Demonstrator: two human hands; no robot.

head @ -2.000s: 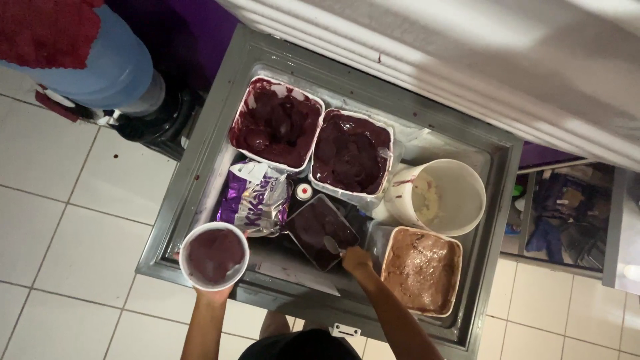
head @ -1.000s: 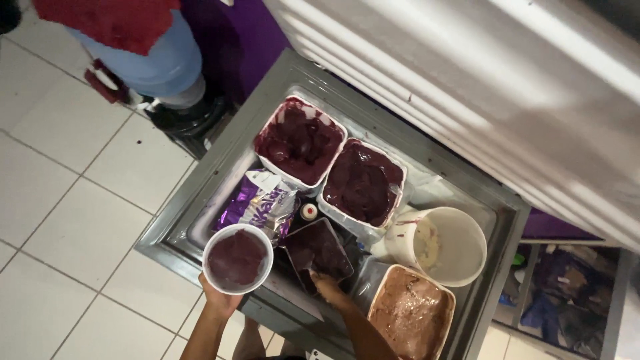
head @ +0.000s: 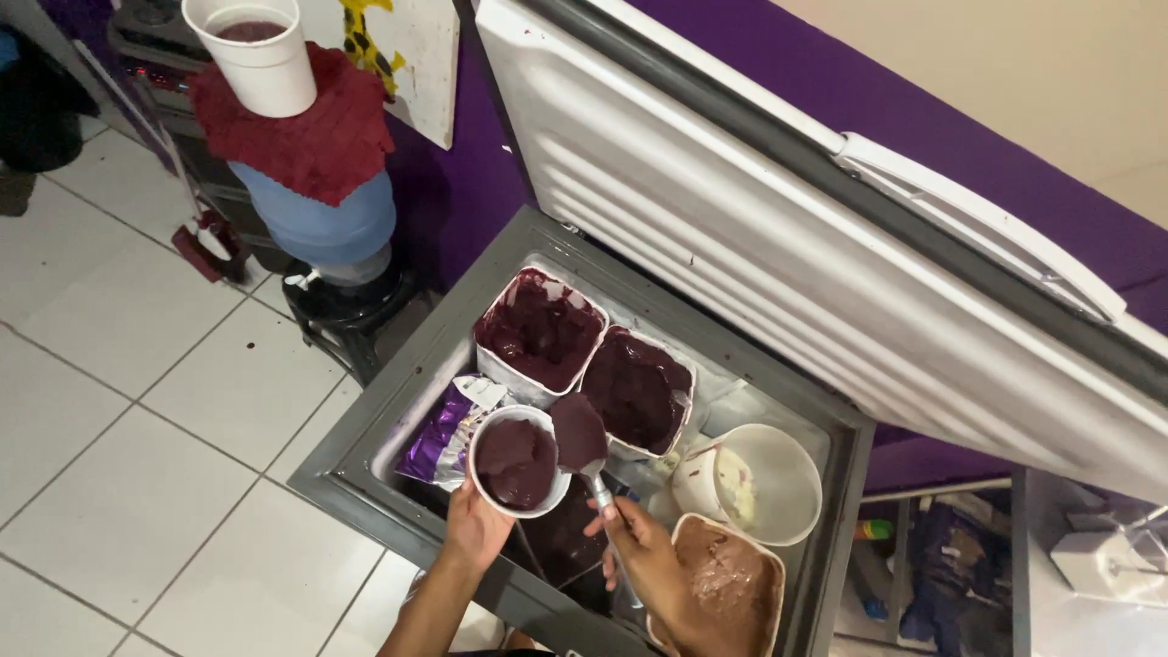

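My left hand [head: 481, 522] holds a white plastic cup [head: 518, 461] filled with a dark purple frozen mix, perhaps açaí. In my right hand [head: 634, 547] is a metal serving spoon [head: 598, 484], its bowl heaped with the same purple mix [head: 579, 432] right beside the cup's rim. Below both hands, partly hidden, lies a dark container of purple mix [head: 564, 538] inside the chest freezer [head: 438, 342]. Two white tubs of purple mix, a left one [head: 538, 333] and a right one [head: 637, 388], stand behind. A tub of brown mix [head: 730, 579] is at the right.
A white bucket [head: 785, 484] lies tilted in the freezer, and a purple foil bag [head: 438, 438] is at its left. The raised lid [head: 730, 255] stands behind. Left of the freezer, a blue water jug [head: 319, 219] bears a red cloth [head: 319, 137] and another white cup [head: 260, 68].
My right hand has raised the spoon, now heaped with purple mix, from the dark container to beside the cup. The view has swung to show more of the lid and the water jug.
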